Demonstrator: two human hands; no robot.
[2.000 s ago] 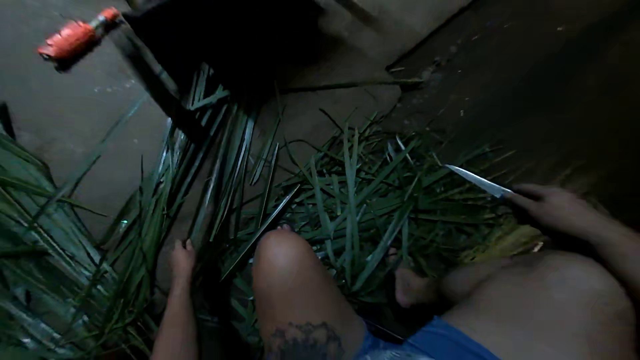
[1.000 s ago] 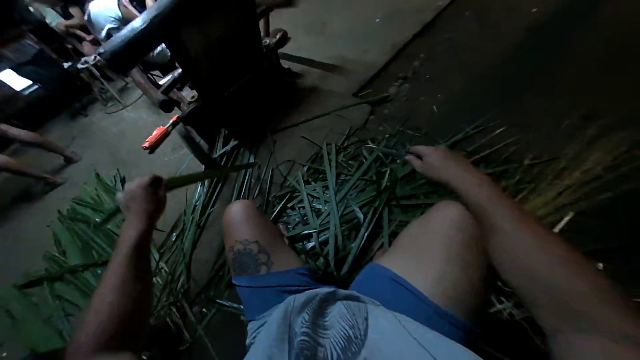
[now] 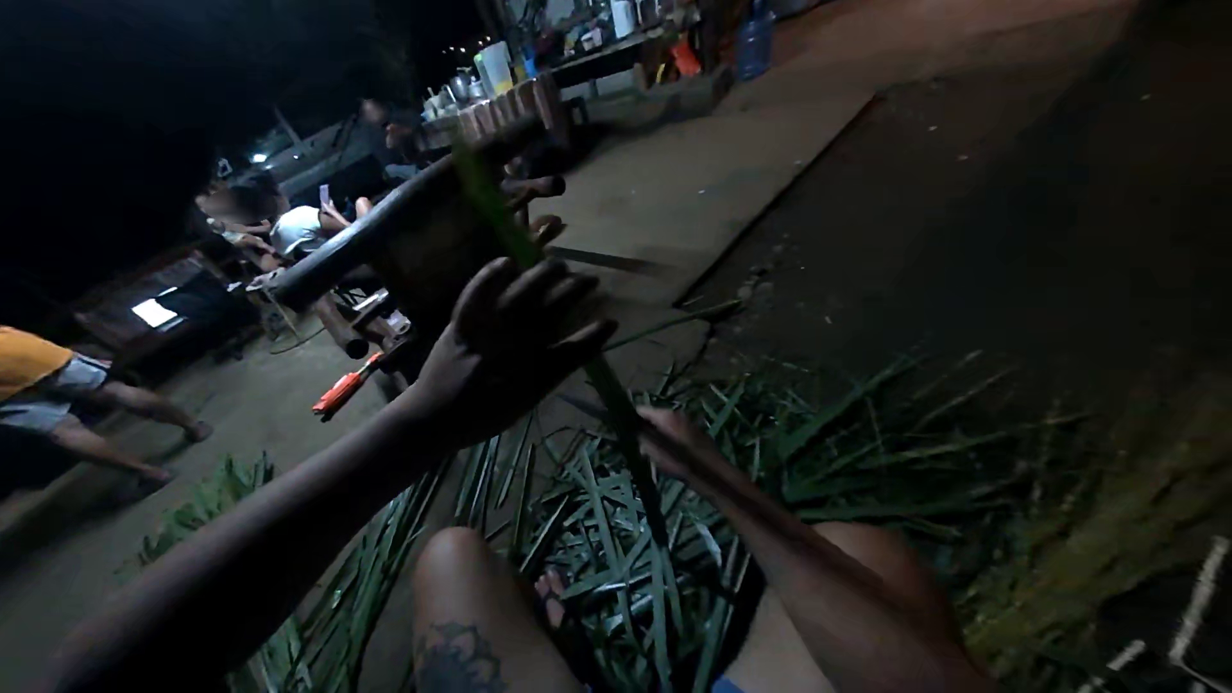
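Note:
My left hand [image 3: 525,337] is raised in the middle of the view, its fingers around a long green leaf strip [image 3: 621,409] that runs from the upper left down toward the pile between my legs. Lower and to the right, my right hand [image 3: 674,438] is closed by the strip, with a dark, blurred knife blade [image 3: 584,408] pointing left from it; the handle is hidden in the hand. Beneath both hands lies a heap of cut green leaf strips [image 3: 616,568]. More long strips [image 3: 371,577] lie on the ground beside my left knee.
A dark wooden bench [image 3: 356,241] stands ahead, with an orange-red object [image 3: 345,387] on the ground near it. People sit beyond the bench, and a person in an orange top [image 3: 34,371] is at the left. A cluttered table [image 3: 510,106] and a blue water bottle [image 3: 756,43] are farther back.
My left hand has moved right with the leaf strip, now in front of the bench. The view has swung upward. My right hand is now beside the strip rather than away from it.

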